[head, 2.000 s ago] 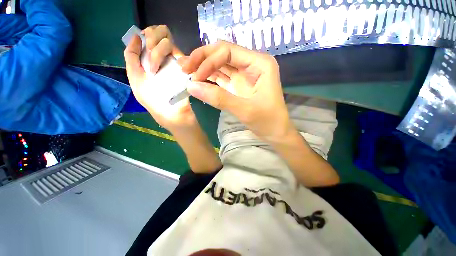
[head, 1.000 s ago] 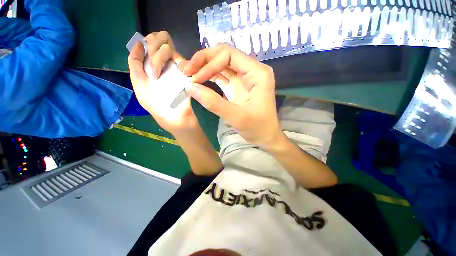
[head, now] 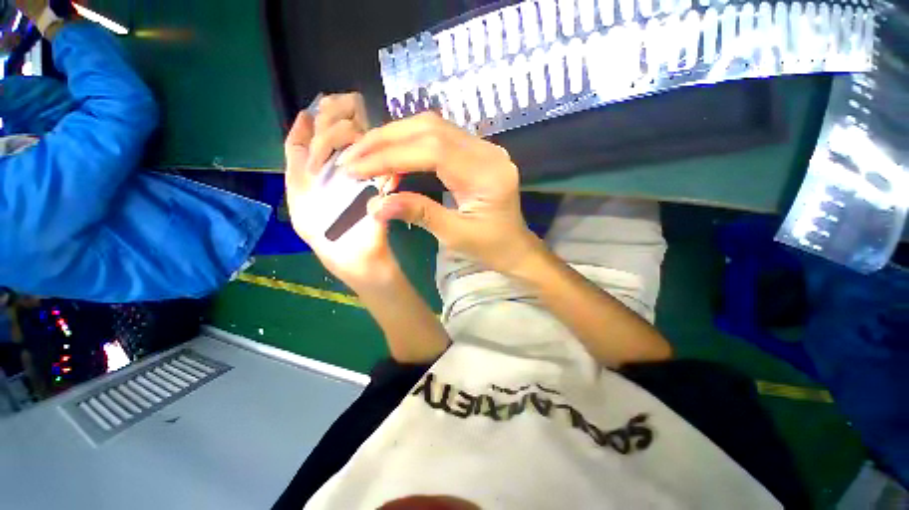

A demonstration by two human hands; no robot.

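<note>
My left hand (head: 344, 204) is closed round a white-silver bar (head: 339, 186), held tilted with its end face toward me. That end face now looks dark and is a narrow rounded oval. My right hand (head: 454, 179) is at the bar's near end, thumb and forefinger close together at the right edge of the dark face. Whether a small piece is pinched between these fingertips cannot be told. A shiny carrier strip (head: 598, 65) with rows of oval shapes lies over the black tray (head: 638, 129) beyond my hands.
A second shiny strip (head: 847, 169) hangs over the bench edge at right. A person in a blue smock (head: 90, 189) is at left. The green bench (head: 214, 110) extends beyond. A grey panel with a vent (head: 150, 393) stands at lower left.
Both hands and the bar have moved slightly down in view, my left hand also rightward. The bar has turned so that its end face shows dark. The person's arm at left has shifted.
</note>
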